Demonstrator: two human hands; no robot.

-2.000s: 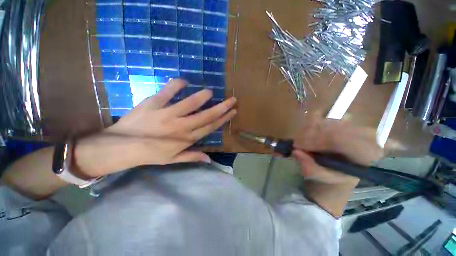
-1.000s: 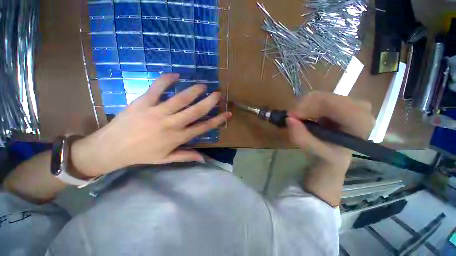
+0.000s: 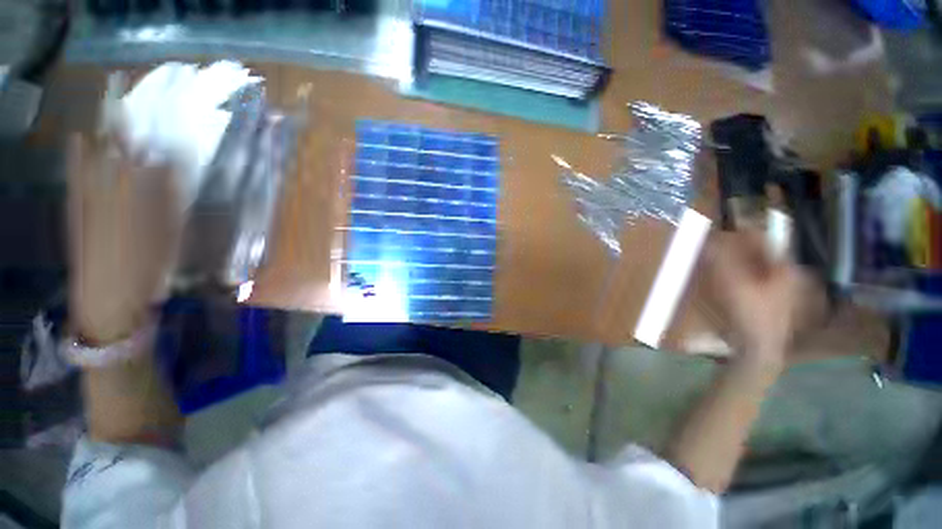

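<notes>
The blue gridded panel (image 3: 424,222) lies flat on the brown tabletop in front of me, with a bright glare at its lower left. My left hand (image 3: 122,232) is blurred at the left, beside and partly over the white strips (image 3: 186,109); its fingers are unclear. My right hand (image 3: 759,289) is blurred at the right, beside a white strip (image 3: 673,277). A small white piece (image 3: 777,236) shows at its fingers; whether it is held is unclear. I cannot make out the soldering iron.
Long ribbon leads (image 3: 253,196) lie left of the panel. A loose heap of short silver ribbon (image 3: 656,165) lies to its right. A panel stack (image 3: 506,67) sits on a green sheet (image 3: 516,103) behind. A black box (image 3: 739,155) stands at the right. A blue bin (image 3: 222,356) is below left.
My left hand has left the panel and moved left to the white strips. My right hand has moved right, away from the panel's edge; the iron no longer shows in it. The view has widened.
</notes>
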